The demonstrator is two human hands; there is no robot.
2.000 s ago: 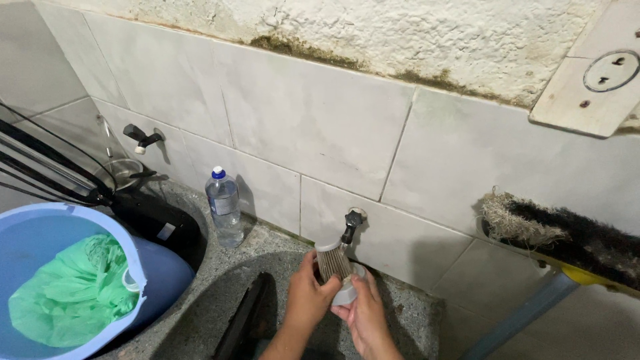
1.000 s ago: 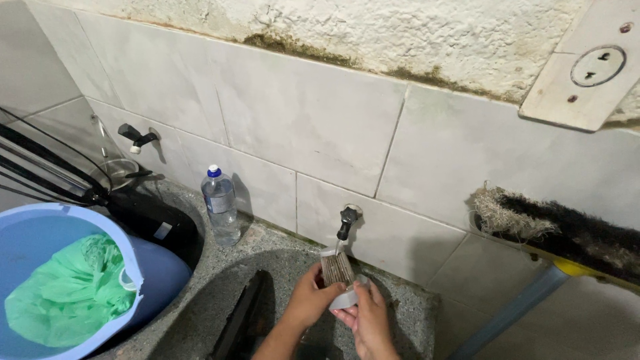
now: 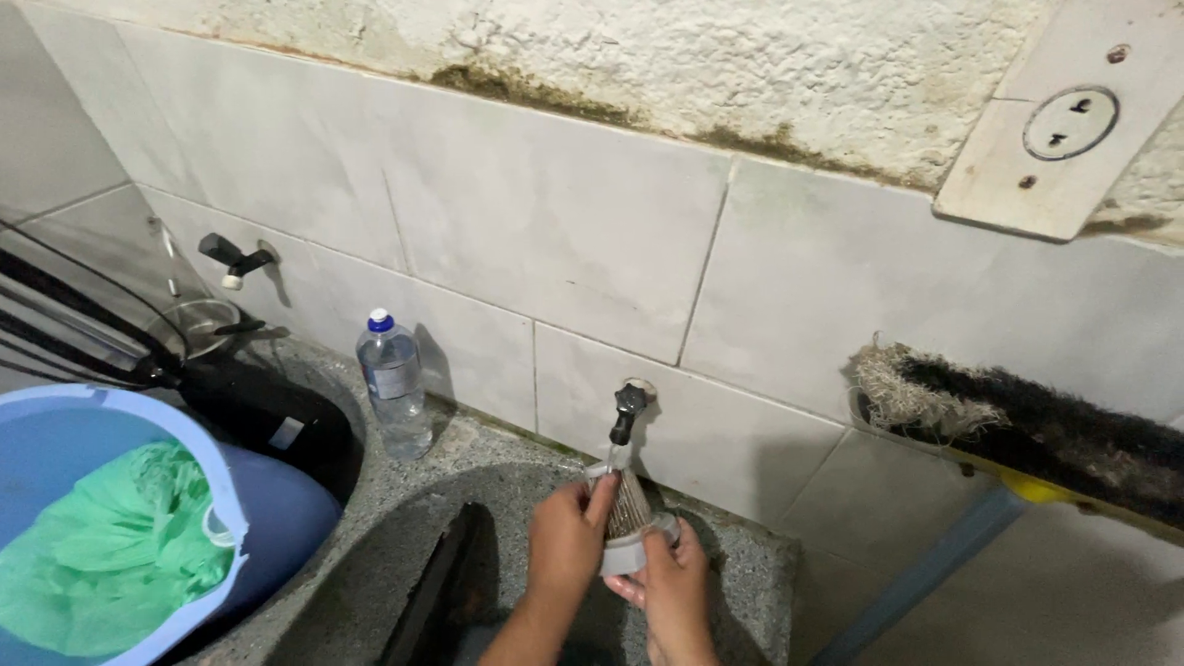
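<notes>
A small pleated filter (image 3: 627,509) with a pale plastic rim is held by both hands under a black wall tap (image 3: 629,407). Clear water runs from the spout onto the filter's upper end. My left hand (image 3: 566,536) grips its left side near the top, with the thumb laid along the pleats. At the lower right, my right hand (image 3: 671,578) grips the wider pale rim. Both hands are over the basin of a grey speckled stone sink (image 3: 518,476).
A clear plastic bottle (image 3: 393,388) stands on the sink ledge. At left are a blue bucket (image 3: 236,490) holding a green plastic bag (image 3: 120,546), a black object (image 3: 268,416) and a second tap (image 3: 236,259). A broom (image 3: 1045,416) is at right; a dark bar (image 3: 439,587) leans in the basin.
The filter has turned in my hands, and my left thumb now lies along its pleats. Both hands remain below the tap.
</notes>
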